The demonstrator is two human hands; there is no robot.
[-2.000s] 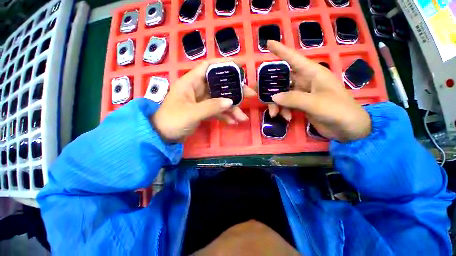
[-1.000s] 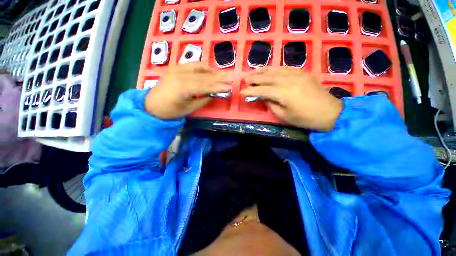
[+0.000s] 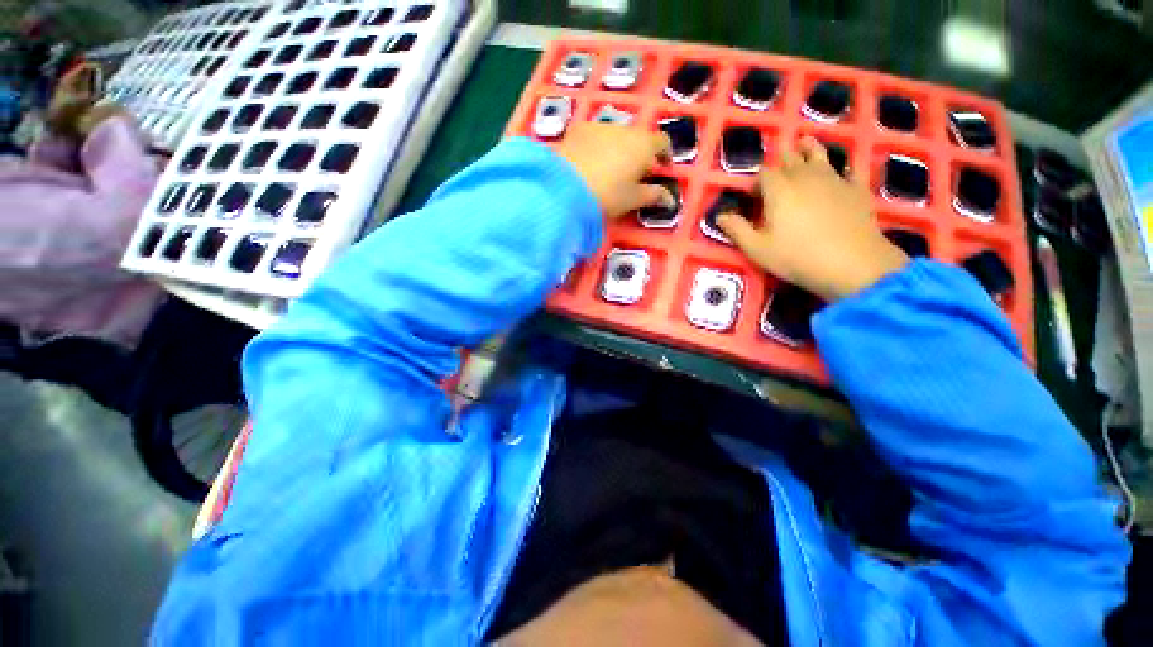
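Note:
A red-orange tray [image 3: 658,319] holds watch units in square pockets. My left hand [image 3: 617,167] is over its left part, with fingertips at a black-faced watch unit [image 3: 658,206]. My right hand [image 3: 816,225] is beside it, its thumb at another black-faced unit [image 3: 723,212]. Both units look seated in their pockets; whether my fingers grip them is unclear. In the front row, two units lie face down with silver backs and dark round centres, a left one [image 3: 626,276] and a right one [image 3: 716,300]. A black-faced unit [image 3: 789,314] is to their right.
White trays [image 3: 331,240] full of black-faced units stand at left. Another person's pink sleeve [image 3: 76,240] shows at far left. A pen [image 3: 1056,307], dark parts [image 3: 1056,190] and a cable [image 3: 1113,449] are at right, near a light-coloured boxed instrument [image 3: 1125,126].
The two lit units held earlier are out of my hands. Two face-down units now show in the front row. My hands have moved to the row behind. The view has shifted left.

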